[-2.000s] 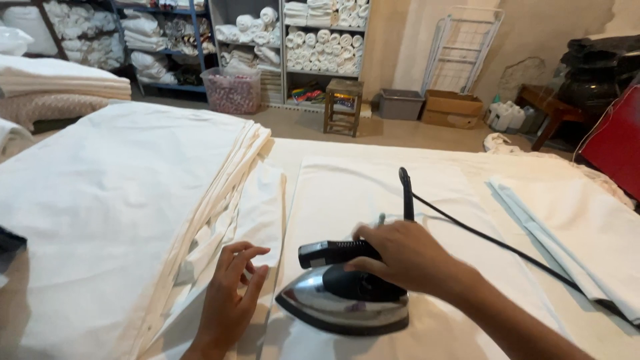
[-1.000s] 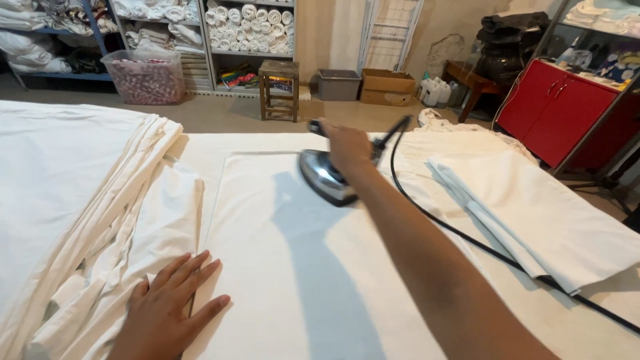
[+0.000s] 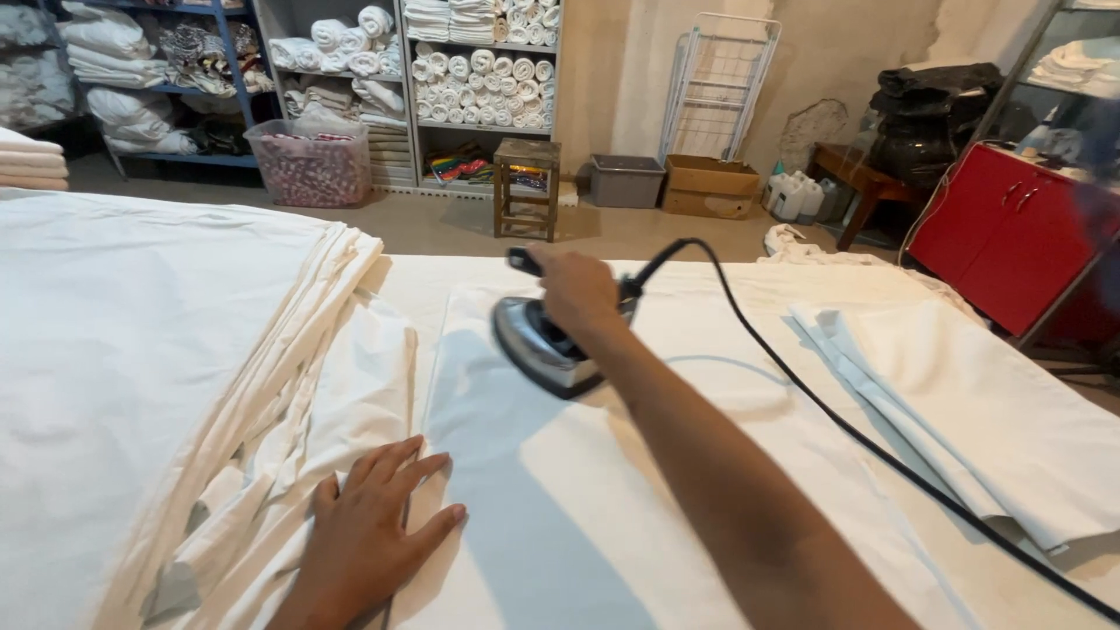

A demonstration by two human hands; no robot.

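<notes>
My right hand [image 3: 577, 289] grips the handle of a clothes iron [image 3: 547, 350] with a shiny metal body. The iron is at the far part of a white cloth [image 3: 542, 490] laid flat on the table; whether its soleplate touches the cloth I cannot tell. A black cord [image 3: 805, 385] runs from the iron's rear to the lower right. Palm down with fingers spread, my left hand [image 3: 376, 516] rests at the left edge of the flat cloth, holding nothing. Beside it on the left lies a pile of layered white sheets [image 3: 157, 332] with bunched edges.
Folded white cloth [image 3: 962, 411] lies at the right, partly under the cord. Beyond the white-covered table [image 3: 726, 276] stand a wooden stool [image 3: 526, 188], a grey bin [image 3: 626, 181], a cardboard box [image 3: 710, 188], a clear tub [image 3: 312, 164], linen shelves [image 3: 486, 127] and a red cabinet [image 3: 1006, 232].
The iron moved from near my left hand to the far part of the cloth. My left hand, raised with curled fingers two seconds ago, now lies flat. The view has shifted.
</notes>
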